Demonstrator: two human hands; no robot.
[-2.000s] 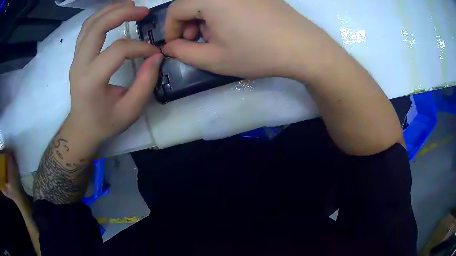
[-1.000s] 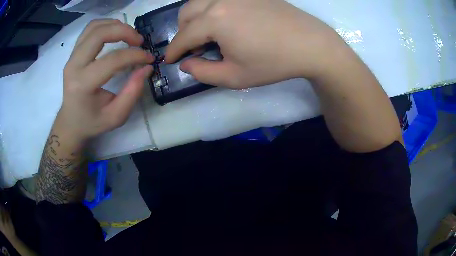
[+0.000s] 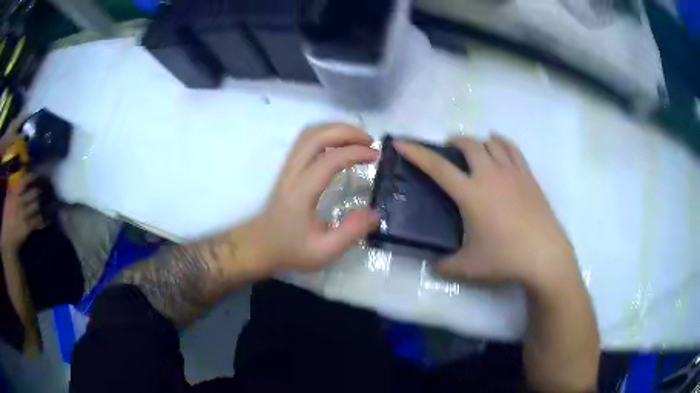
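Observation:
A black open housing shell (image 3: 418, 203) lies open side up on the white foam-covered bench, its inside shiny, with small parts blurred at its left end. My right hand (image 3: 499, 211) lies over the shell's right part and grips it between thumb and fingers. My left hand (image 3: 315, 203) is at the shell's left end, fingers spread and curved, fingertips at or very near its left edge. Nothing is seen held in my left hand. The picture is blurred, so the fine parts are hard to tell.
Several black housings (image 3: 249, 46) stand in a row behind. One nearer unit has a white translucent wrap (image 3: 357, 80) around its lower part. A neighbouring person's hands (image 3: 19, 207) show at the left edge with a yellow and black tool. Blue bins are below the bench edge.
The view has shifted, so the standing units now show. My right hand has left the small parts at the shell's end and now grips its right part. My left fingers have spread apart.

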